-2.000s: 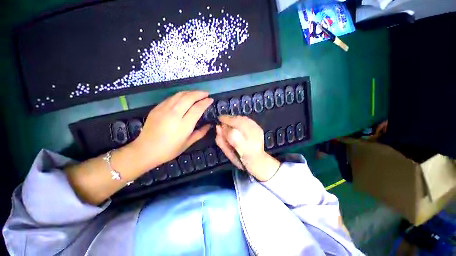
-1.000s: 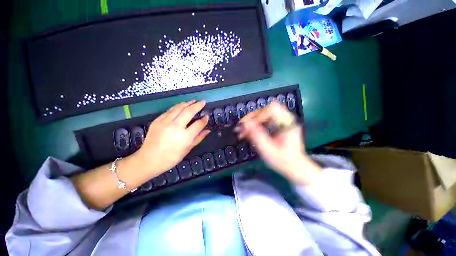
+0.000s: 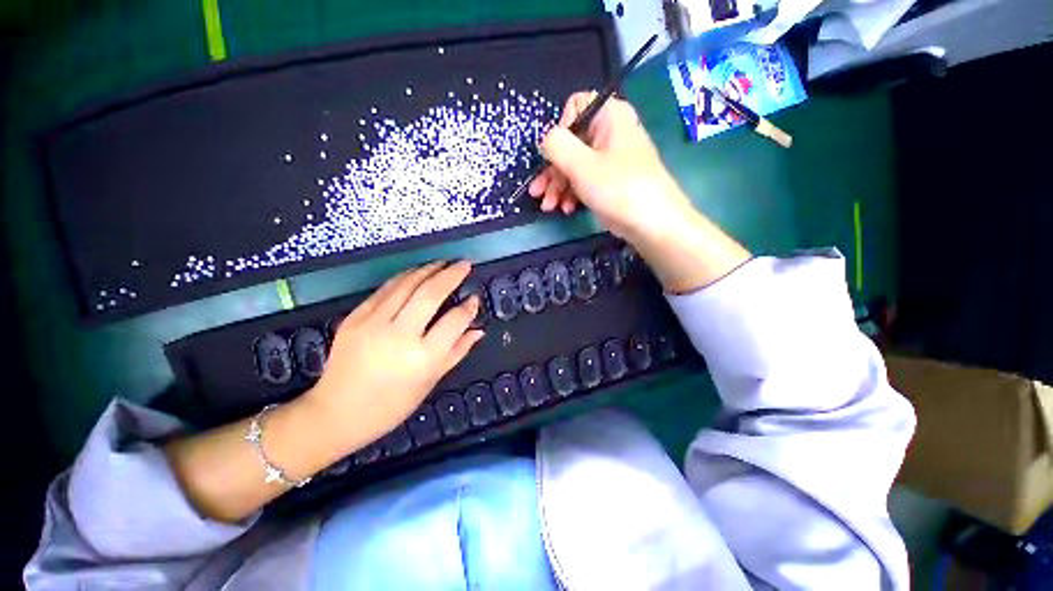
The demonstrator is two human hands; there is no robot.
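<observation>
The housing tray lies nearest my body with two rows of black oval housings. My left hand rests over the back row, fingertips at one housing; whether it grips that housing is hidden. My right hand holds dark pen-like tweezers like a pencil, tip pointing down at the right edge of the heap of small white parts. The heap lies in the flat black parts tray behind the housing tray. Whether the tip holds a part is too small to tell.
A blue-and-white packet lies right of the parts tray, with a small brush or marker on it. A white machine is at the top right. A cardboard box stands at the right, below the bench. Yellow-green tape marks the green mat.
My right hand has moved from the housings back to the white heap, and its tweezers now show clearly. My left hand stays over the back row. The view has shifted slightly.
</observation>
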